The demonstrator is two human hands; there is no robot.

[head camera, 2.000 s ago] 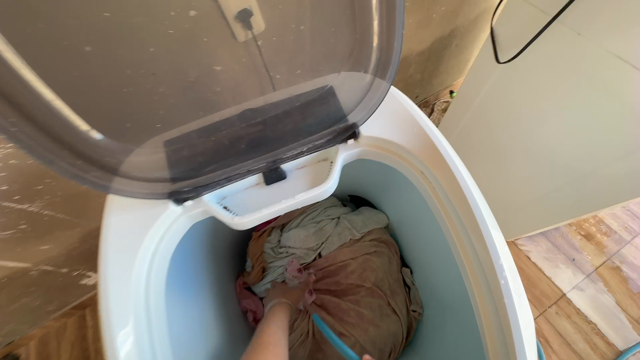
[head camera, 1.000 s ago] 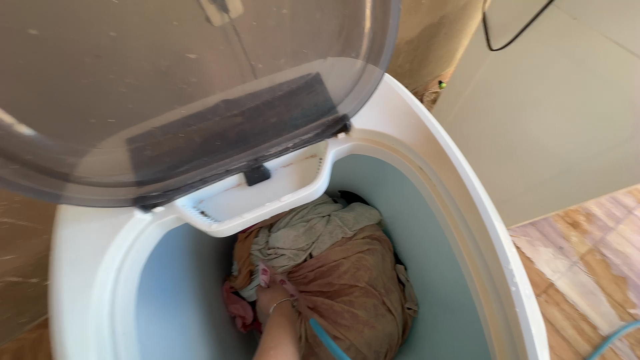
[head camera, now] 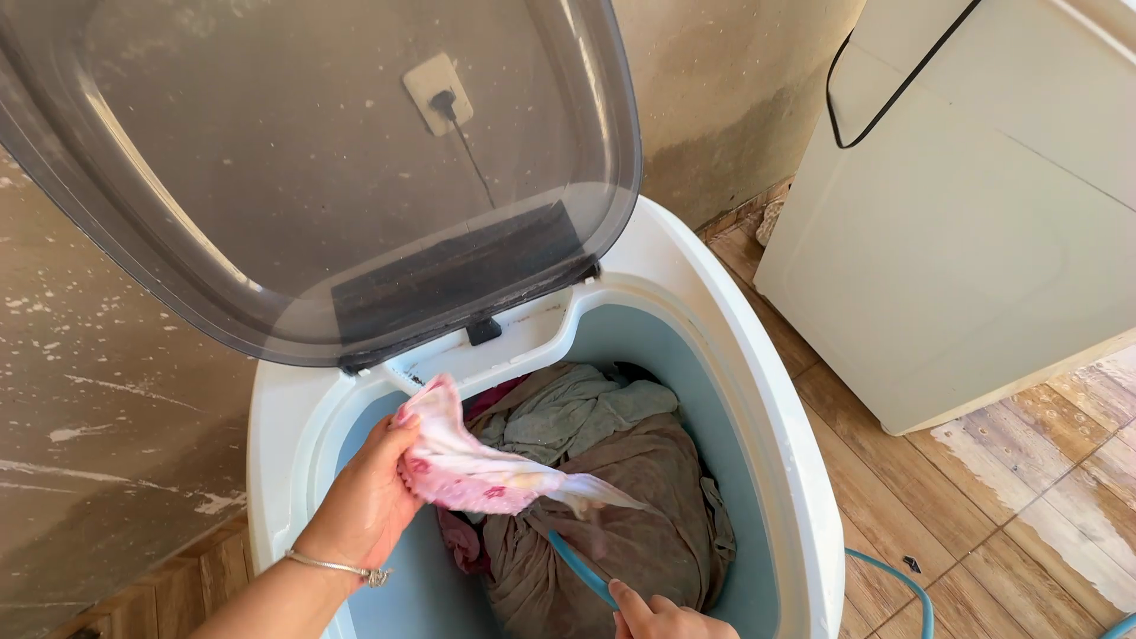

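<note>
My left hand [head camera: 377,484], a bracelet at its wrist, grips a small pink and white patterned cloth [head camera: 475,461] above the left side of a washing machine tub. At the bottom edge my right hand [head camera: 670,612] holds a light blue hose [head camera: 581,568], its end pointing up and left below the cloth. A whitish streak, which looks like water, runs off the cloth's right end. Wet brown fabric [head camera: 621,515] and a grey-green cloth [head camera: 577,413] lie bunched in the tub, with a dark pink piece [head camera: 461,541] at their left.
The machine's smoky see-through lid [head camera: 337,177] stands raised at the back, against a stained wall [head camera: 710,98]. A white appliance [head camera: 967,231] with a black cord [head camera: 914,75] stands at the right. More blue hose [head camera: 914,590] lies on the partly wet wood-look tile floor [head camera: 941,479].
My left hand has come up out of the laundry with the pink and white cloth in it. My right hand has come more fully into view. The view has shifted.
</note>
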